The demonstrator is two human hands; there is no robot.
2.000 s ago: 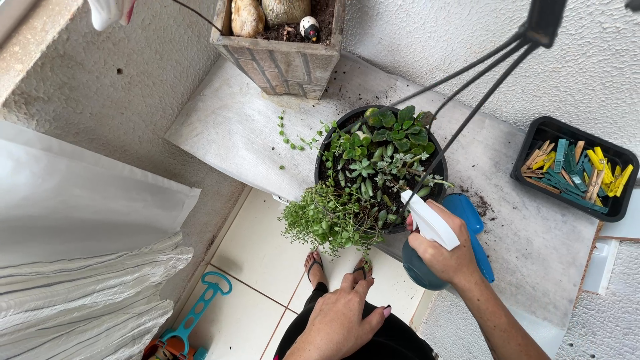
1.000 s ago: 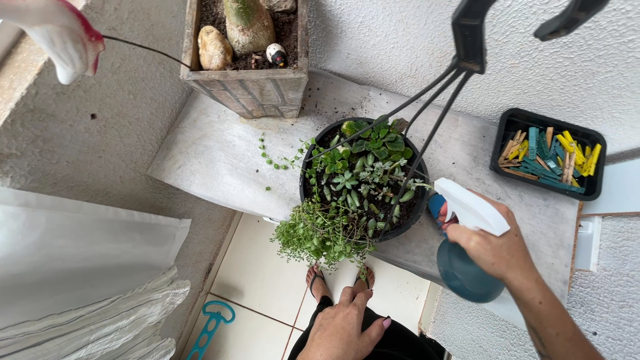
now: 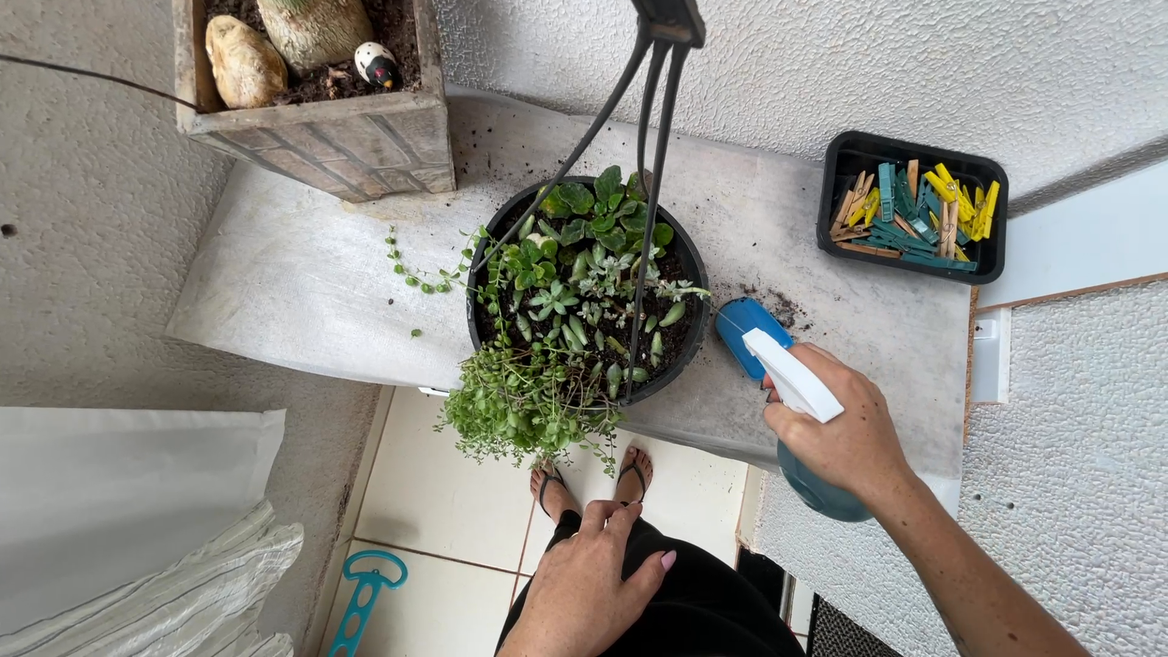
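Observation:
My right hand (image 3: 844, 429) grips a spray bottle with a white trigger head (image 3: 792, 374) and a dark teal body (image 3: 821, 488), its nozzle facing the potted plants from the right. A thin line of liquid seems to leave the nozzle. Succulents and leafy plants (image 3: 584, 283) fill a round black hanging pot (image 3: 691, 351), and green trailing stems (image 3: 520, 401) spill over its front edge. Part of a blue plastic tool (image 3: 750, 330) shows beside the pot, behind the sprayer. My left hand (image 3: 593, 579) holds nothing and hangs low in front of my body, fingers loosely bent.
The black pot hanger (image 3: 671, 23) rises over the pot. At the back left stands a square planter (image 3: 319, 146) with stones. A black tray (image 3: 1002, 196) of clothespins sits at the right. Loose soil lies on the ledge (image 3: 301, 310). A white curtain (image 3: 137, 511) hangs at left.
The spray bottle in my right hand was by the pot's right rim, then moved away to the right; it remains off the rim now. The hanger's top has shifted left since a second ago.

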